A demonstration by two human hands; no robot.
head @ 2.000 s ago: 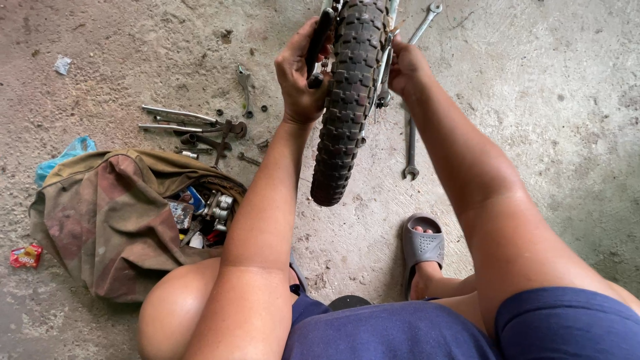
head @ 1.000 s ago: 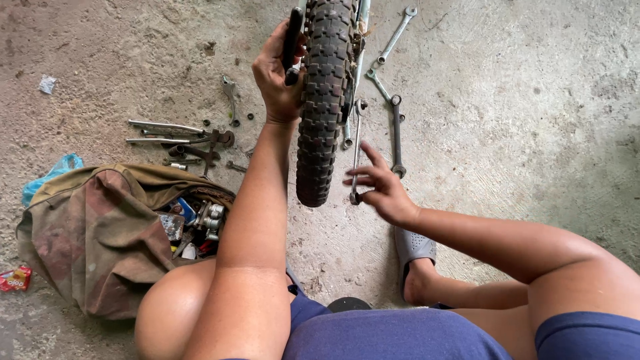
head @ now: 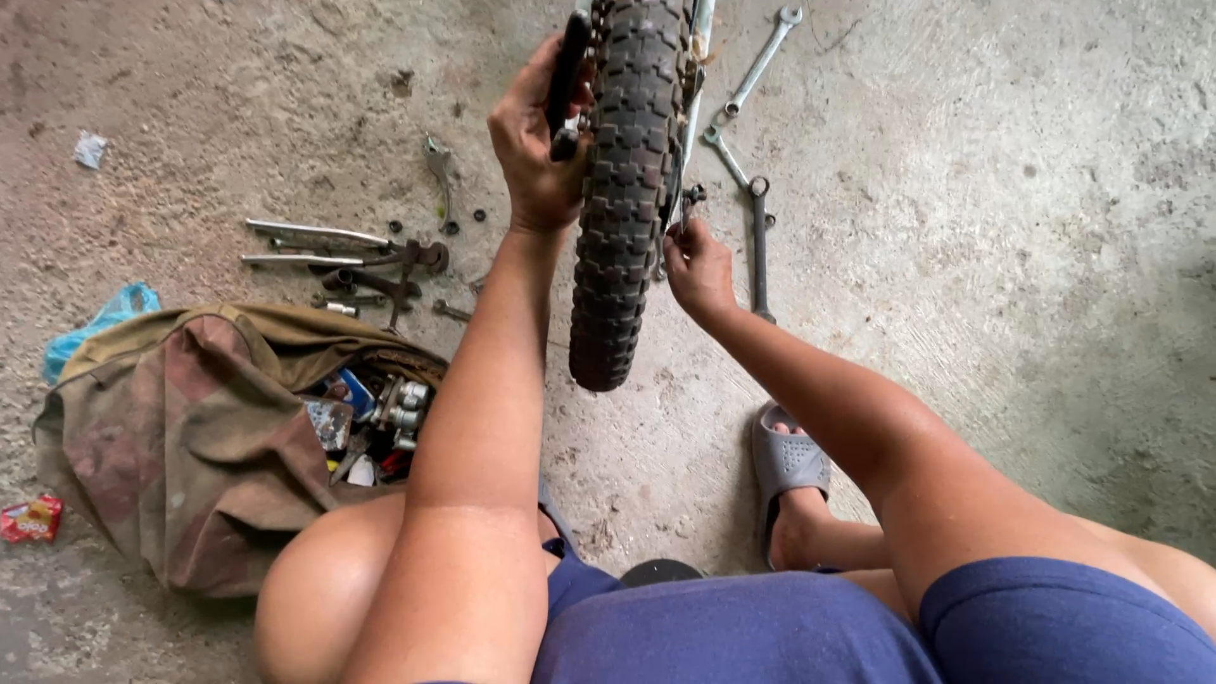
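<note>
A knobby bicycle tire [head: 627, 190] stands upright at the top centre, its lower end above the concrete floor in view. My left hand [head: 541, 142] is on the wheel's left side, fingers around a black part [head: 567, 81] whose kind I cannot tell; the fingertips are partly hidden. On the right side, my right hand [head: 700, 269] has its fingers pinched at a small metal part [head: 686, 211] close to the tire, perhaps the end of a wrench. A light metal tube [head: 699, 85] runs along the tire's right side.
Several wrenches lie on the floor at right, one a dark ring wrench [head: 760, 252]. Pliers [head: 323, 245], an adjustable wrench [head: 440, 176] and small nuts lie at left. A camouflage bag [head: 190, 446] holds metal parts. A grey slipper [head: 788, 456] is on my foot.
My right hand, lower and apart from the tire with a wrench a second ago, has moved up against the tire's right side. My left hand stays at the wheel.
</note>
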